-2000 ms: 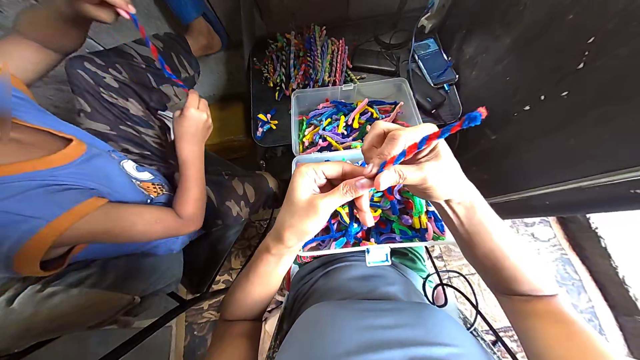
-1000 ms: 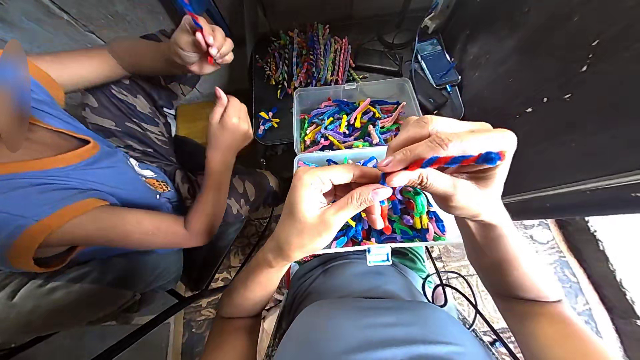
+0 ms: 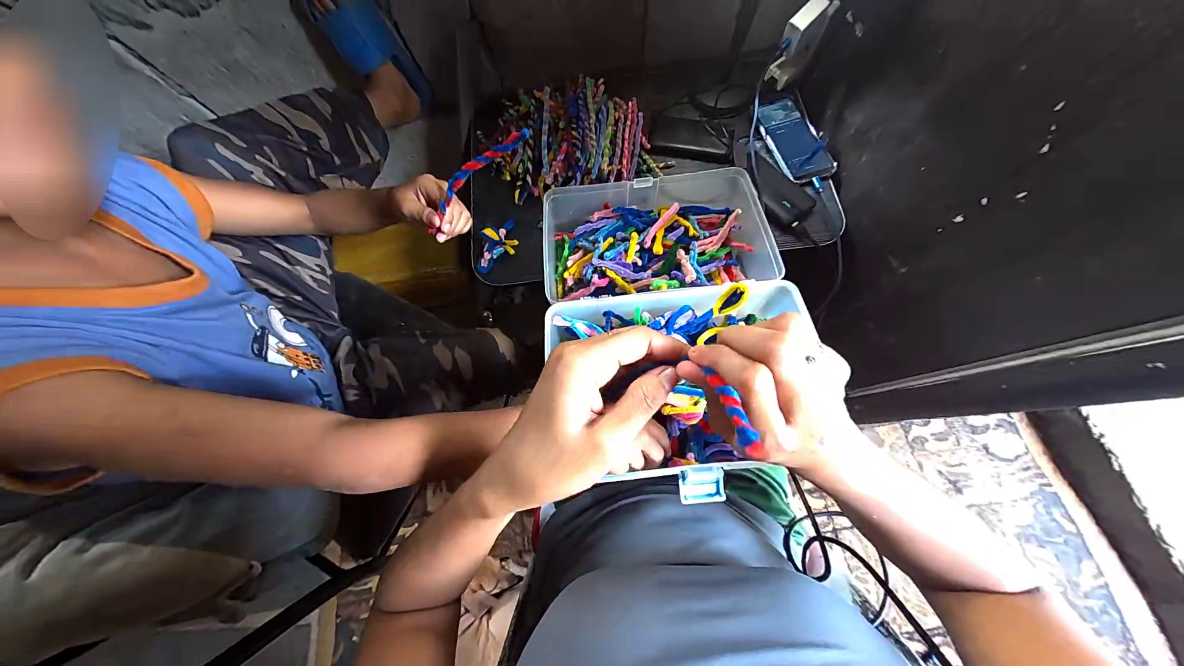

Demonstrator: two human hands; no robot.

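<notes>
A twisted red and blue fuzzy cord [image 3: 731,407] is pinched at its upper end between the fingertips of my left hand [image 3: 601,407] and my right hand [image 3: 777,384]. The rest of it slants down beside my right palm. Both hands are over a clear plastic box [image 3: 777,294] of mixed coloured fuzzy pieces, low down in front of my lap. Its open lid [image 3: 666,183] lies beyond, also full of short coloured pieces [image 3: 657,245]. My fingers hide where the cord's end is held.
A person at the left holds another red and blue twisted cord [image 3: 476,166]; their other arm reaches under my left hand into the box. Behind lie many twisted cords [image 3: 583,134], a small coloured bundle [image 3: 498,242], a smartphone [image 3: 794,139] and cables. A black surface [image 3: 999,185] rises at right.
The other person's near arm has come across to the box, and their far hand has lowered with its cord. The cord in my hands now slants downward instead of out to the right.
</notes>
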